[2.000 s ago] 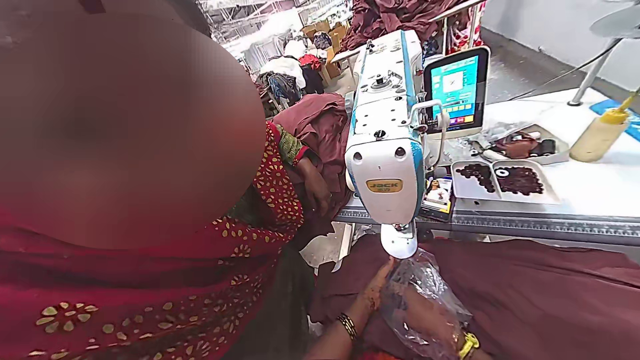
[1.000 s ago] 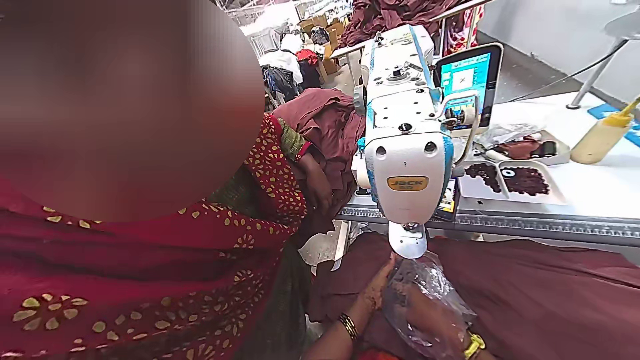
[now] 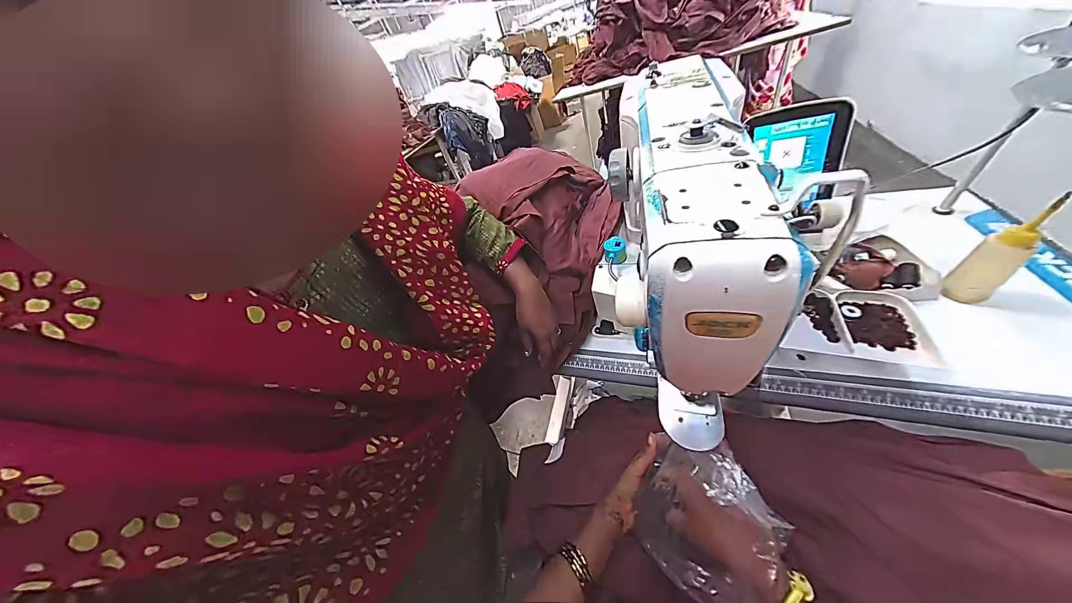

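A white Jack sewing machine (image 3: 720, 293) stands in the middle, its head above maroon fabric (image 3: 879, 502). My left hand (image 3: 630, 494), with bangles at the wrist, lies on the fabric just below the machine's head, fingers extended; whether it pinches the cloth is unclear. Beside it on the right, my right hand (image 3: 712, 523) is inside or behind a clear plastic bag (image 3: 729, 494), with a yellow item at the wrist. The plastic blurs its fingers, so its grip cannot be made out. The fabric spreads below and right of both hands.
Close on the left stands a person in red patterned cloth (image 3: 251, 402), one hand (image 3: 536, 318) by piled maroon fabric (image 3: 553, 201). Right of the machine are a display (image 3: 796, 151), a tray of dark buttons (image 3: 921, 343) and a plastic squeeze bottle (image 3: 988, 264). A ruler strip (image 3: 921, 402) edges the table.
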